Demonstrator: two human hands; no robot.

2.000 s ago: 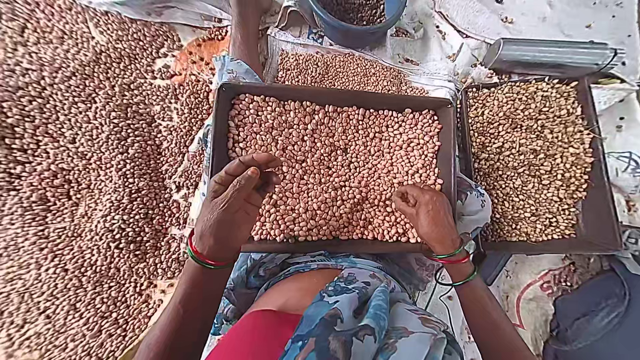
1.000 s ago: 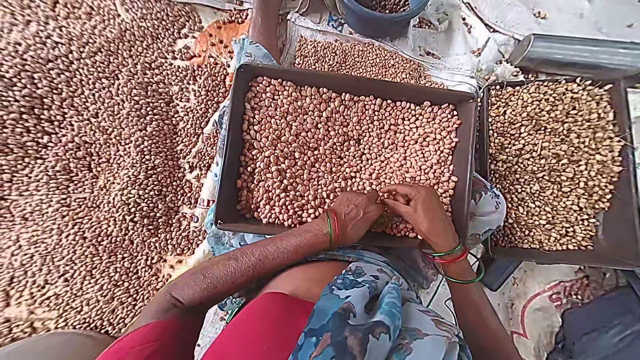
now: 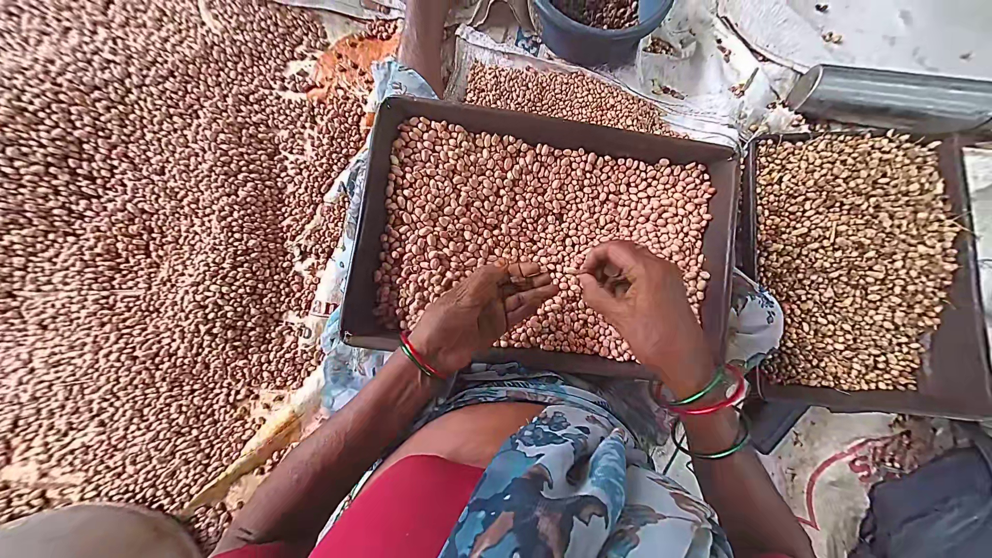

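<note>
A dark rectangular tray (image 3: 364, 256) full of pinkish nuts or beans (image 3: 496, 201) rests across the lap. Over its lower middle, my left hand (image 3: 484, 310) is half open with the palm turned partly up; whether small pieces lie in it, I cannot tell. Just to its right, my right hand (image 3: 647, 302) is above the same tray, thumb and forefinger pinched together at a tiny thing too small to name. The two hands are close but apart. Green and red bangles circle both wrists.
Loose brown nuts or beans (image 3: 155, 232) cover the ground at left. A second dark tray (image 3: 957, 341) of paler ones stands at right, below a metal cylinder (image 3: 903, 97). Beyond the lap tray are a pile on a white sack (image 3: 558, 97) and a blue tub (image 3: 604, 39).
Two seconds ago my hands were wide apart over the tray; one second ago they met at its near edge. Now they have parted slightly, my left palm turned partly up.
</note>
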